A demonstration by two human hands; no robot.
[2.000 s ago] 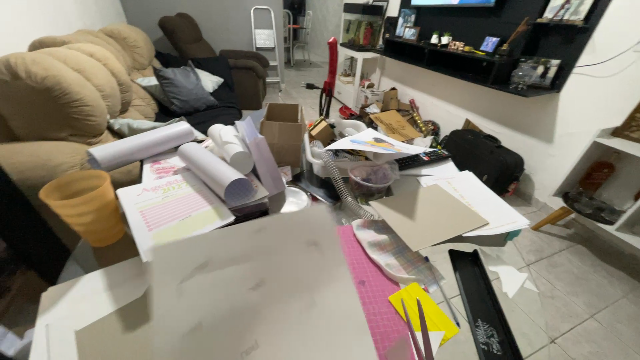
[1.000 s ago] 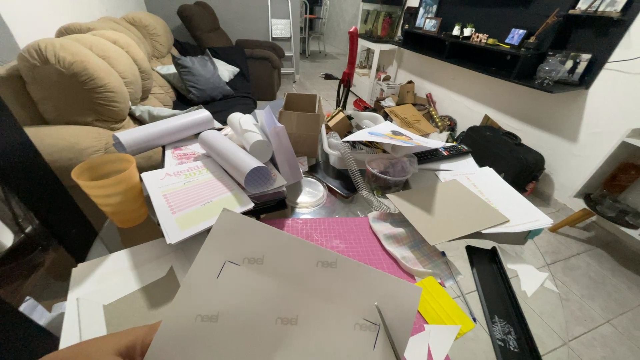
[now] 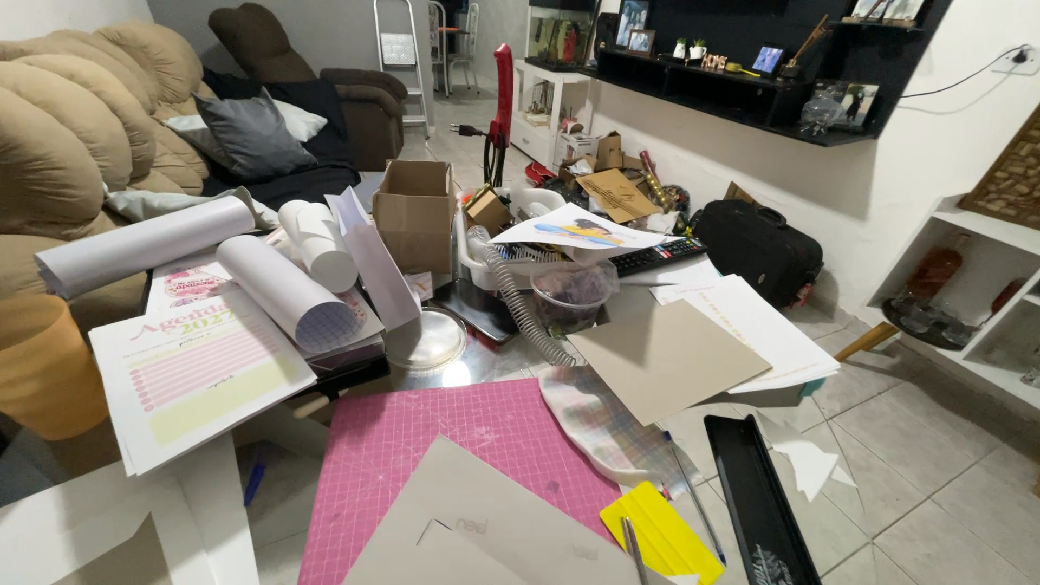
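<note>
Neither of my hands shows at this moment. A grey paperboard sheet with pencilled corner marks and faint writing lies over the lower part of the pink cutting mat, a corner pointing away from me. To its right is a yellow plastic squeegee, with the narrow metal blades of scissors over its left side. A pen lies beside the squeegee. A plaid cloth rests along the mat's right edge, next to another grey board.
Printed planner sheets and paper rolls are stacked at left, near an orange cup. Behind the mat stand a cardboard box and a plastic tub. A black tray is at right; a remote control lies farther back.
The grey sheet has moved down and toward me, uncovering more of the pink mat. A hand seen at lower left one second ago is out of view.
</note>
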